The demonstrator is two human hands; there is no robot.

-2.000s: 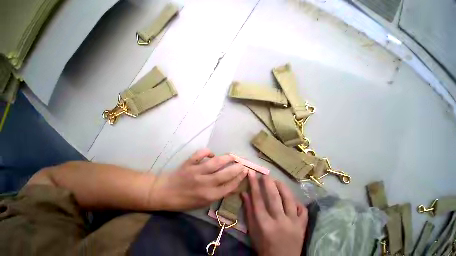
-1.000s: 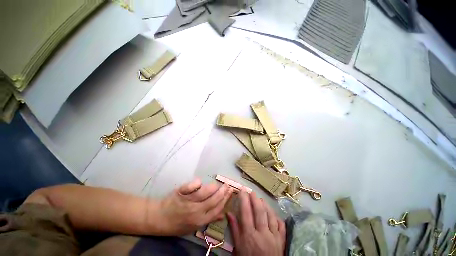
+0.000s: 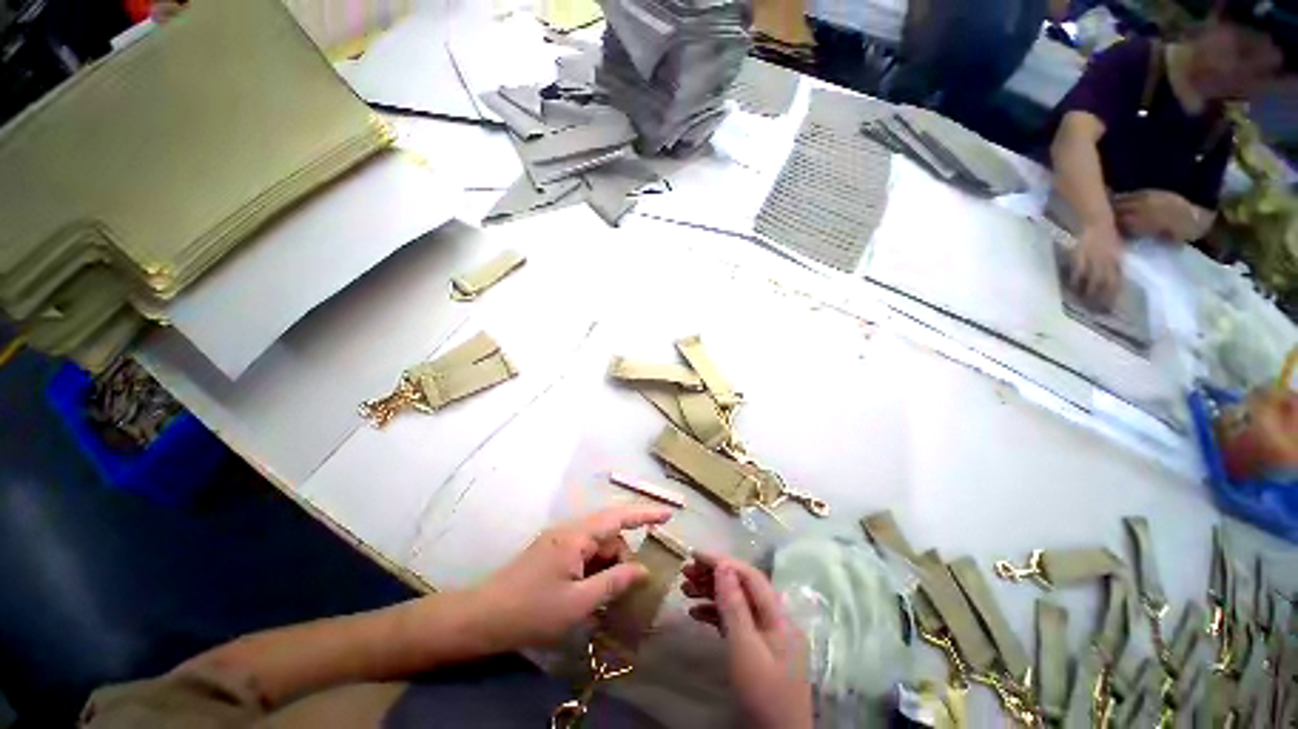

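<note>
My left hand (image 3: 570,570) holds a khaki strap tab (image 3: 644,587) between thumb and fingers at the table's near edge. A gold snap hook (image 3: 591,681) hangs from the tab's lower end. My right hand (image 3: 747,612) is at the right of the tab, its fingertips at the upper end; the contact is partly blurred. A thin pinkish guide strip (image 3: 646,490) lies just beyond my hands. A loose heap of tabs with gold hooks (image 3: 705,463) lies beyond them. A plastic-wrapped whitish-green lump (image 3: 843,610) is beside my right hand.
Hooked tabs (image 3: 467,373) and a single tab (image 3: 491,272) lie left; dense rows of tabs (image 3: 1053,655) lie right. A large panel stack (image 3: 214,128) is at left, a blue crate (image 3: 157,453) below it. Grey pieces (image 3: 672,71) and another person (image 3: 1153,128) are across the table.
The view has tilted up and shows more of the far table. The tab, earlier pressed under both hands on the table, is now more exposed between my fingers. My right hand has turned and its fingers are curled.
</note>
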